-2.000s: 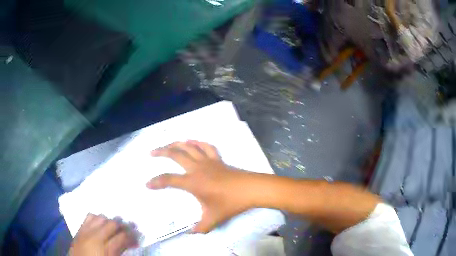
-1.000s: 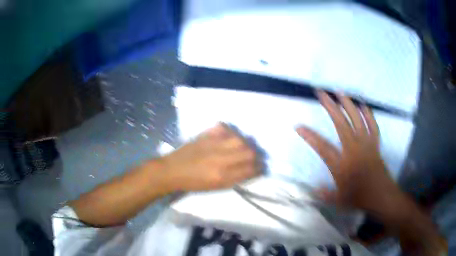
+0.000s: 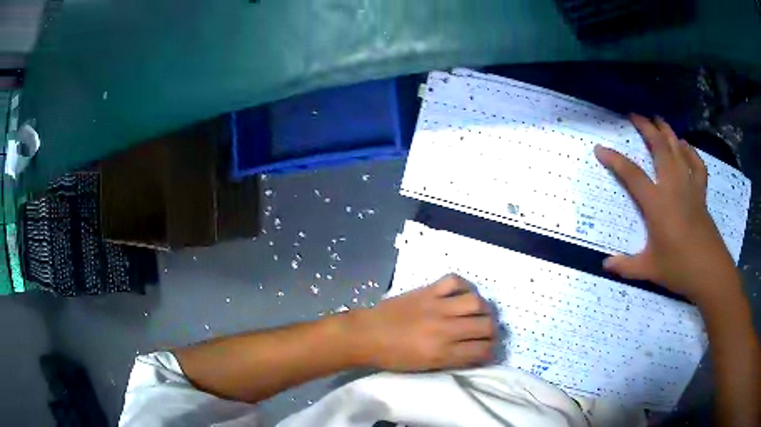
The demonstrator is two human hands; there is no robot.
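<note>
Two long white circuit boards dotted with small dark marks lie over my lap, a dark gap between them: a far board [image 3: 501,150] and a near board [image 3: 567,317]. My right hand [image 3: 672,208] lies across the right part of the far board, fingers apart, fingertips near its far edge and thumb by the gap. My left hand [image 3: 446,325] is curled at the near board's left part, knuckles up. Its fingertips are hidden, so I cannot tell whether it holds anything.
A green-matted bench [image 3: 275,75] curves across the top. Below it are a blue bin [image 3: 334,125], a brown cardboard box [image 3: 167,196] and a stack of black ribbed trays [image 3: 79,238]. Pale scraps [image 3: 315,290] dot the floor. A white roll [image 3: 27,140] sits at the far left.
The view has swung from the bench's side to face it. My right hand has moved from the near board onto the far board. My left hand remains curled at the near board.
</note>
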